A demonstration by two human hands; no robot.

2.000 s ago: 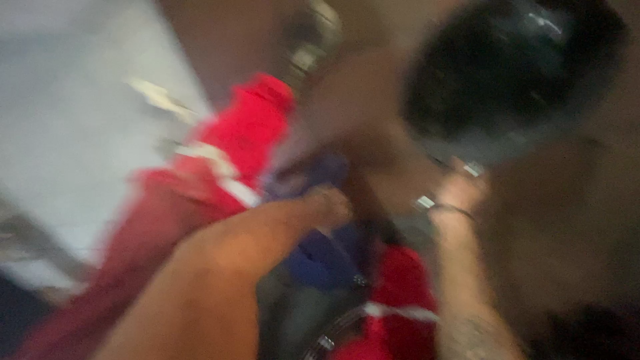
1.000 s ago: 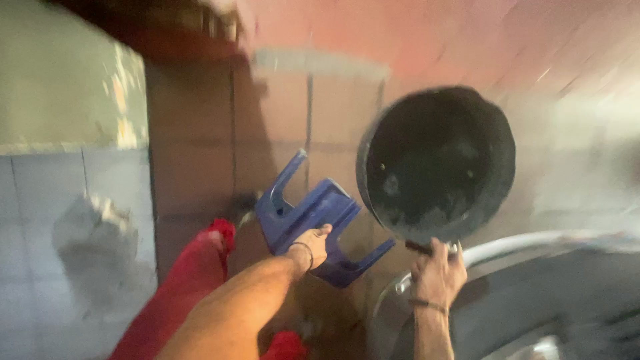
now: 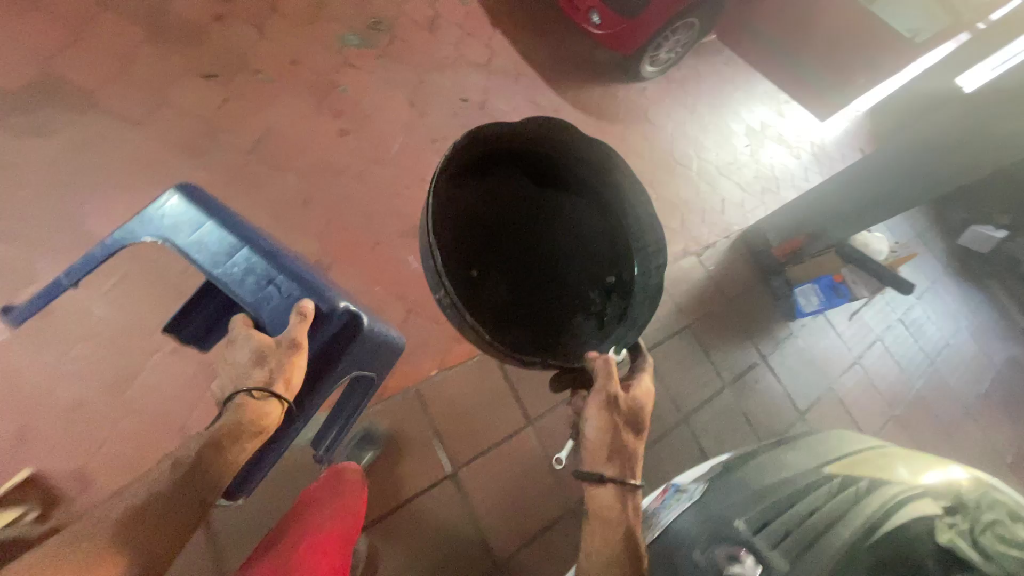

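My left hand point(image 3: 264, 356) grips a blue plastic stool point(image 3: 240, 264) by its side; the stool is tipped over with its legs pointing left and down. In my right hand point(image 3: 616, 400) are the rim of a round black basin point(image 3: 544, 240) and a metal wrench point(image 3: 563, 454). The wrench's open end shows above my fingers and its ring end below the hand. The basin is tilted so its dark inside faces me; small specks show in it. A dark band circles each wrist.
A car's front end point(image 3: 840, 512) stands at the lower right. Beyond are a red vehicle with its wheel point(image 3: 670, 48) and, by a dark post, a box with a blue container point(image 3: 822, 296) on the tiled floor. My red-clothed leg point(image 3: 320, 520) is below.
The view has swung widely, bringing the red vehicle and box into sight. My left hand and the stool are now farther from the basin than one second ago. Both hands keep their holds.
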